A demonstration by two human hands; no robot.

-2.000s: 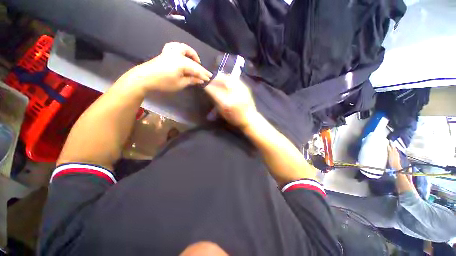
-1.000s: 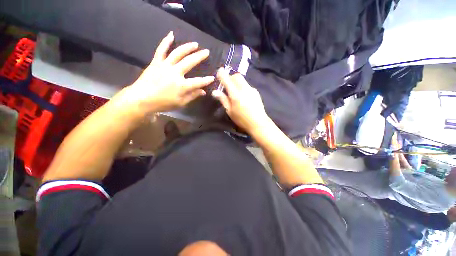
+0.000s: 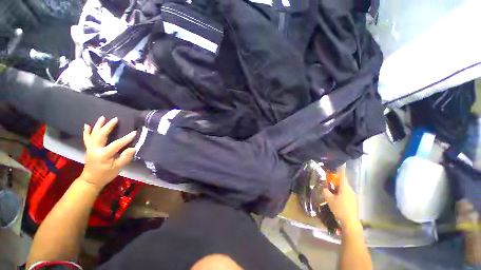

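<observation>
A dark garment (image 3: pixel 211 163) is pulled over the narrow padded board (image 3: pixel 63 108), with white stripes near its left hem. My left hand (image 3: pixel 105 153) lies on the board beside the hem, fingers spread; its fingertips reach the hem edge. My right hand (image 3: pixel 342 198) is closed around the orange handle of the steam iron (image 3: pixel 312 190). The iron's silver body stands at the right end of the board, just right of the garment. My palm hides part of the handle.
A large black garment pile (image 3: pixel 263 68) lies behind the board. A red plastic basket (image 3: pixel 50 182) is below left. A white rounded object (image 3: pixel 422 189) stands at right, near a blurred person's arm (image 3: pixel 467 227) at the right edge.
My right hand has left the hem, moved right and taken hold of the iron handle. My left hand remains by the hem. The view has shifted, showing more of the pile.
</observation>
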